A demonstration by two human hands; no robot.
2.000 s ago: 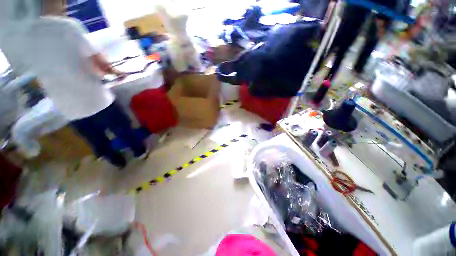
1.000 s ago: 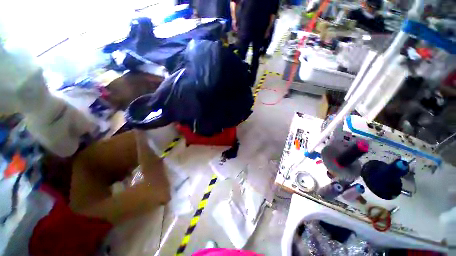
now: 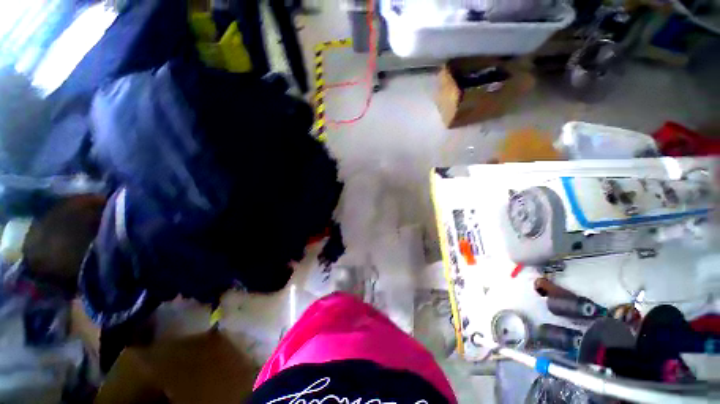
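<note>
Neither of my hands shows in the picture. A large heap of dark navy garments (image 3: 213, 173) lies nearest on the left side, bulging out over the floor. At the bottom centre is bright pink cloth (image 3: 347, 327) with black cloth (image 3: 339, 383) bearing white script, at my own body. A sewing machine (image 3: 533, 225) stands on a white table (image 3: 481, 296) on the right, with thread cones lying near it. No garment is seen held.
A brown cardboard box (image 3: 181, 367) stands at the lower left. A white tub (image 3: 474, 31) is at the top, with a brown box (image 3: 481, 91) below it. A white pole (image 3: 584, 377) crosses the lower right. Yellow-black tape (image 3: 320, 91) and a red cord (image 3: 367, 95) lie on the floor.
The view has swung right and tilted down. The navy heap is larger and nearer, the machine table fills the right, and more pink cloth shows below. The dress form has left the picture.
</note>
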